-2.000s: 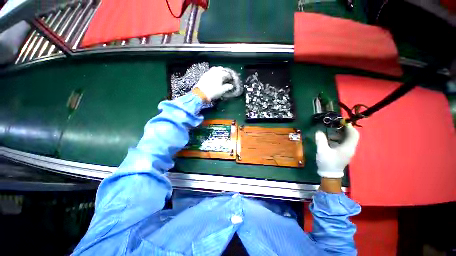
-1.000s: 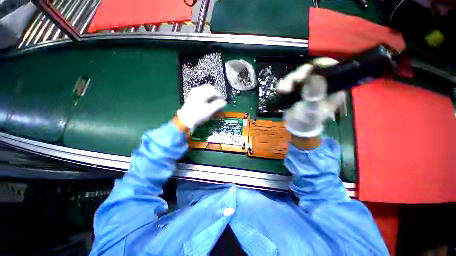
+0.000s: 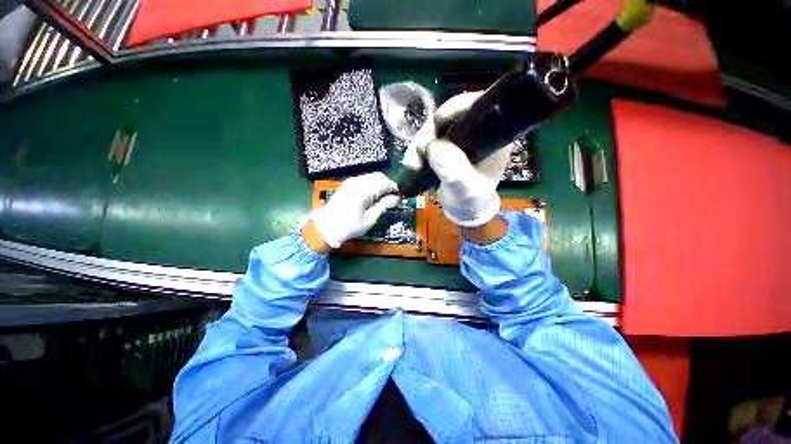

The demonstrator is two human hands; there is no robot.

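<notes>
My right hand (image 3: 464, 169), in a white glove, grips the black power screwdriver (image 3: 503, 113). Its tip points down and left to the upper part of the circuit board (image 3: 399, 227). The board lies in the left plate of the orange fixture (image 3: 445, 238). My left hand (image 3: 354, 211), also gloved, is over the board's left part, fingertips beside the tool tip. Whether it holds a small part cannot be seen. The hands and tool hide much of the board and the tool's point of contact.
Behind the fixture are a black tray of screws (image 3: 343, 126), a clear round bag of small parts (image 3: 406, 106) and a right black tray (image 3: 519, 165), mostly hidden by the tool. A red mat (image 3: 702, 225) lies at right. A metal rail (image 3: 390, 297) edges the bench.
My right hand has brought the screwdriver left and down from over the right tray to the board. My left hand has moved from the screw tray's lower edge to the board. The view has shifted slightly.
</notes>
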